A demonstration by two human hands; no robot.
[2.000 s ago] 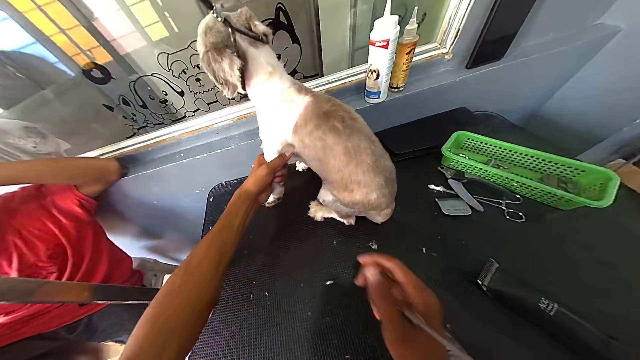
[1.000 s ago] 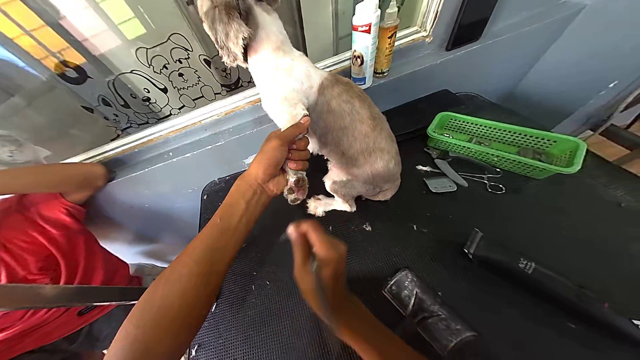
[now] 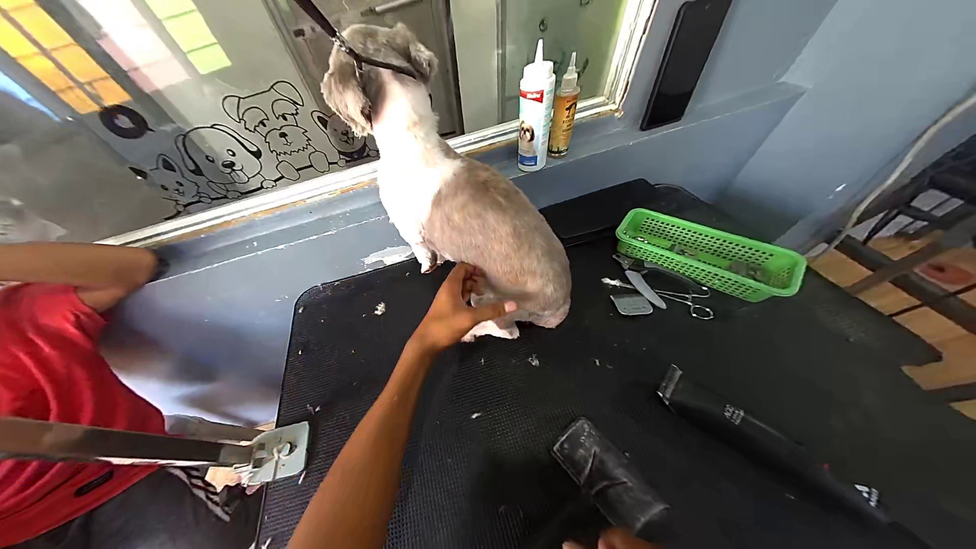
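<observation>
A small dog (image 3: 488, 221), close-clipped and with longer fur on its head, sits on a black grooming table, a dark loop round its neck. My left hand (image 3: 457, 303) is at the dog's belly and hind leg, thumb apart from the fingers; whether it grips the leg I cannot tell. Only the fingertips of my right hand (image 3: 614, 540) show at the bottom edge, below a dark, dusty pouch-like case (image 3: 606, 473); what this hand holds is hidden. To the right lies a black hair clipper (image 3: 762, 435). Scissors (image 3: 690, 299), a comb blade (image 3: 631, 305) and other small tools lie behind it.
A green plastic basket (image 3: 709, 255) stands at the table's back right. Two bottles (image 3: 536, 107) stand on the window ledge. A metal arm with a clamp plate (image 3: 280, 453) is at the left table edge, near a person in a red shirt (image 3: 69, 366).
My left hand has moved from the dog's front leg to its belly and hind leg. My right hand has dropped to the bottom edge of the view.
</observation>
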